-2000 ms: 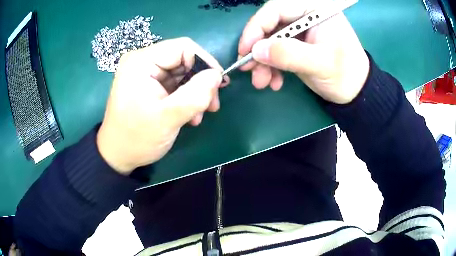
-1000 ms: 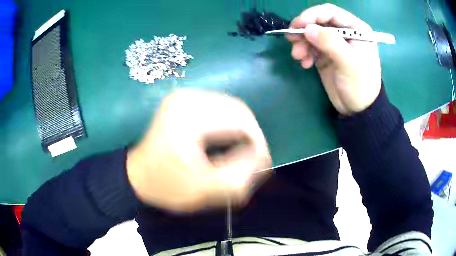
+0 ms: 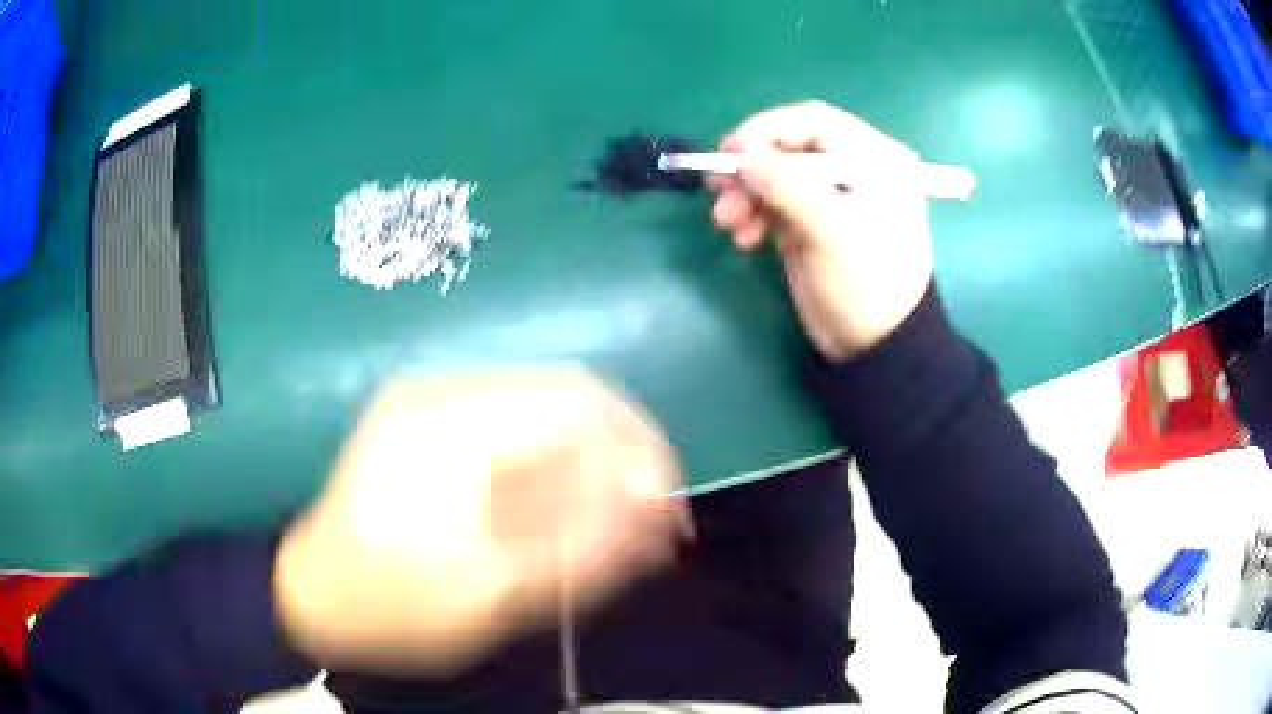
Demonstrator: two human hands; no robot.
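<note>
My right hand (image 3: 837,230) holds silver tweezers (image 3: 816,170); their tips are at the pile of small black parts (image 3: 635,163), and whether they grip a part is too blurred to tell. My left hand (image 3: 481,516) is strongly blurred near the bench's front edge, with its fingers curled; what is inside it cannot be made out. A pile of small silver parts (image 3: 405,233) lies on the green mat, left of the black pile.
A long black-edged mesh sheet (image 3: 142,272) with white ends lies at the left. Blue objects show at the far left (image 3: 25,133) and upper right (image 3: 1235,63). Black flat strips (image 3: 1151,191) lie at the right. A red stool (image 3: 1176,398) stands beyond the bench edge.
My right hand has left my left hand and moved the tweezers to the black pile. My left hand has moved down towards my body. The view has shifted, showing more of the right side.
</note>
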